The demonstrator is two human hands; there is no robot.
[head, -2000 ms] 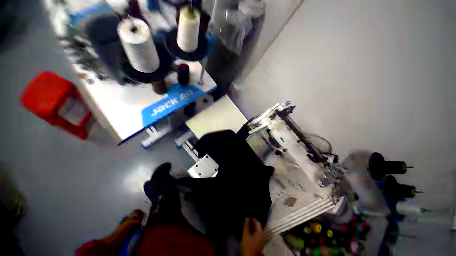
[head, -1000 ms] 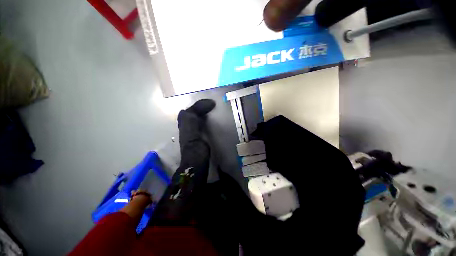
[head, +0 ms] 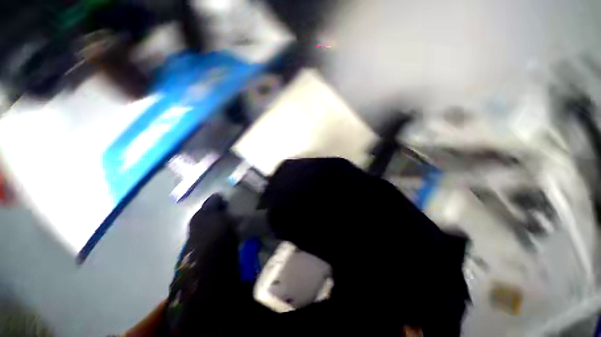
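Observation:
The frame is badly blurred. A large black fabric [head: 369, 243] lies in front of me, over the left side of the white sewing machine [head: 507, 191] and its table. A white box-like part [head: 293, 280] with small dark marks shows beside the fabric. A strip of my left hand or wrist [head: 150, 319] shows at the bottom left, mostly hidden behind my dark-clothed leg; its fingers do not show. A small skin-coloured bit of my right hand [head: 412, 331] shows at the bottom edge against the black fabric; the rest is cut off or covered.
The neighbouring white table [head: 59, 151] with a blue edge stands at the left, with blurred dark things on its far part. A pale board [head: 306, 128] lies beyond the fabric. A small tan patch [head: 506, 298] shows at the lower right. Grey floor shows at the lower left.
The view has swung towards the sewing machine, which now fills more of the right side. My left hand has mostly left view. A bit of my right hand has appeared at the bottom edge.

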